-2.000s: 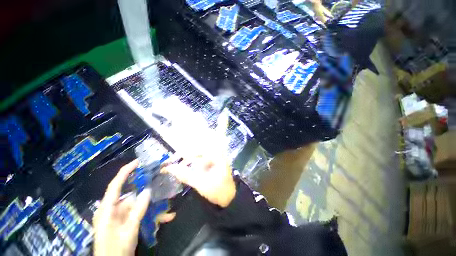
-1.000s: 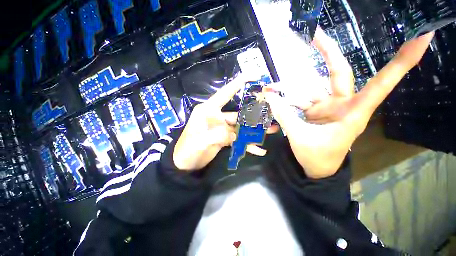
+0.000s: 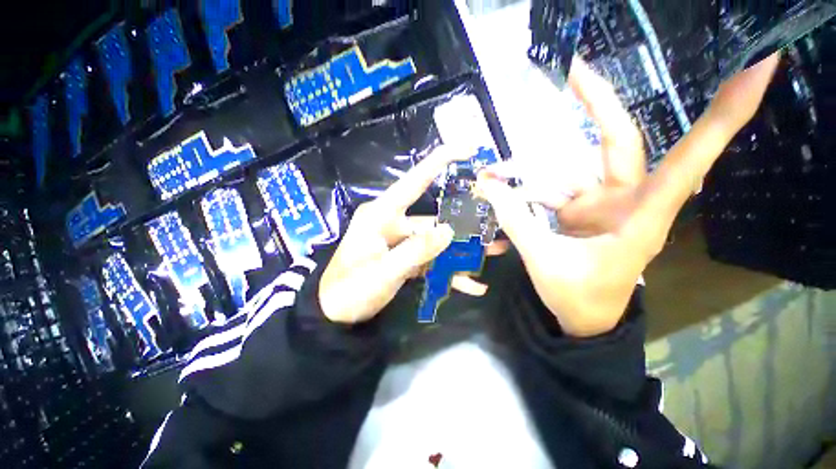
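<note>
My left hand (image 3: pixel 380 252) holds a blue circuit board (image 3: pixel 451 273) upright in front of my chest, its narrow tail pointing down. A dark greyish adhesive piece (image 3: pixel 469 215) lies over the board's wide part. My right hand (image 3: pixel 591 229) has its thumb at the top edge of that piece; its other fingers are spread, one reaching far to the upper right. A whitish patch (image 3: pixel 461 124) shows just above the board; I cannot tell what it is.
A black tray (image 3: pixel 362 147) with several blue boards in its pockets spans the left and centre. Sheets with dark shapes (image 3: pixel 605 82) and strong white glare lie behind my right hand. Black ribbed trays (image 3: pixel 770 192) stand at the right, above pale floor (image 3: pixel 761 376).
The view has swung from the sheets and floor to the tray and my chest. Over the last second, my left thumb has moved up onto the dark piece; the board has dropped slightly.
</note>
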